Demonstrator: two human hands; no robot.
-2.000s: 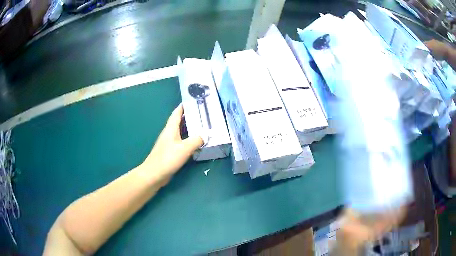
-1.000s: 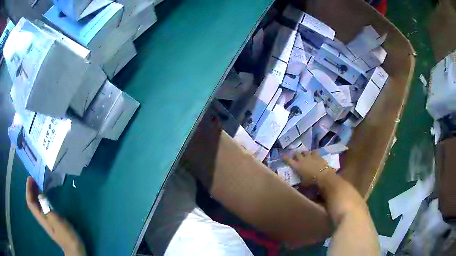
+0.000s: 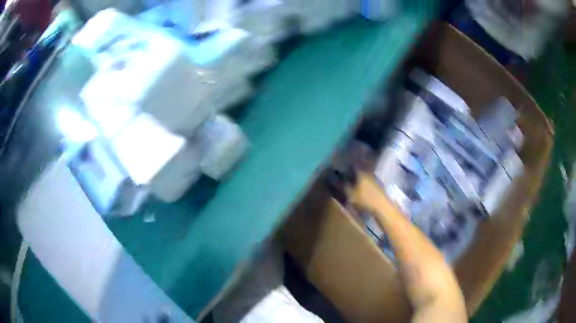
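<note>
The frame is blurred. My right hand (image 3: pixel 363 189) reaches into a large open brown carton (image 3: pixel 354 258), near its bench-side wall. The fingers are blurred and partly dark, so I cannot tell whether they hold anything. Loose white and light-blue retail boxes (image 3: pixel 436 158) fill the carton. More retail boxes (image 3: pixel 151 94) lie piled on the green bench at the upper left. A long pale flat-sided object (image 3: pixel 82 246), perhaps a retail box close to the camera, slants across the lower left. My left hand is not in view.
The green bench top (image 3: pixel 297 120) runs diagonally between the pile and the carton, its edge beside the carton. Green floor (image 3: pixel 556 183) with blurred pale scraps lies beyond the carton. White clothing (image 3: pixel 278 309) shows at the bottom.
My right hand has moved left within the carton, towards its bench-side corner. My left hand has gone from view. The long pale object has appeared at the lower left. The view has shifted.
</note>
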